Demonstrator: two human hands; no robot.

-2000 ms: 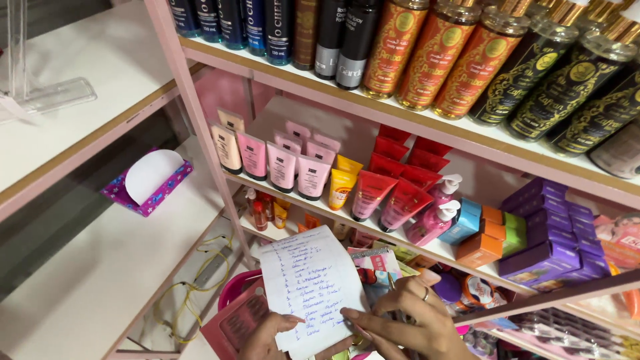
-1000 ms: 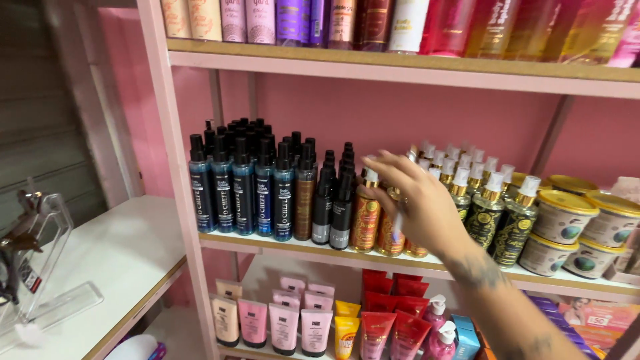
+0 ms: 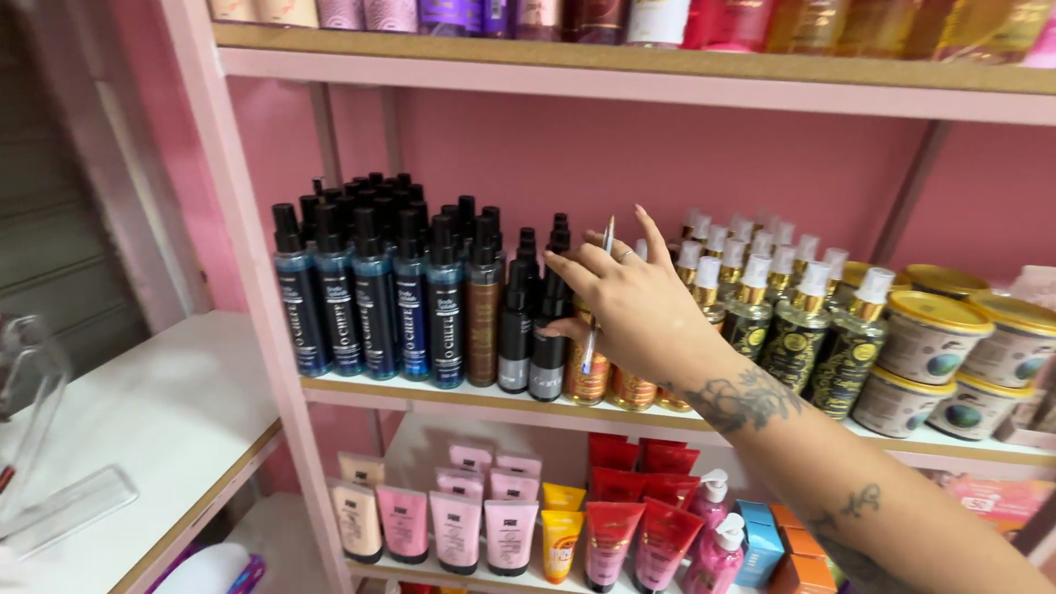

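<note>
My right hand (image 3: 627,301) reaches in from the lower right to the middle shelf, a pen (image 3: 596,309) held between its fingers. It is in front of orange-labelled spray bottles (image 3: 588,375) and beside small black bottles (image 3: 548,351); whether it touches them I cannot tell. Left of these stand a brown bottle (image 3: 483,322) and rows of blue body splash bottles (image 3: 375,318) with black caps. Right of the hand are black-and-gold spray bottles (image 3: 794,338) with clear caps. My left hand is out of view.
Tubs with yellow lids (image 3: 938,330) are stacked at the right. Below are pink tubes (image 3: 455,532), a yellow tube (image 3: 562,544), red tubes (image 3: 612,540) and pink pump bottles (image 3: 716,557). The pink upright (image 3: 247,247) divides this rack from a white side shelf (image 3: 181,396) holding a clear plastic stand (image 3: 70,511).
Two seconds ago both hands were at a handwritten sheet; now the sheet and left hand are out of view. The view has risen. Since one second ago, the right hand has moved slightly left along the bottles.
</note>
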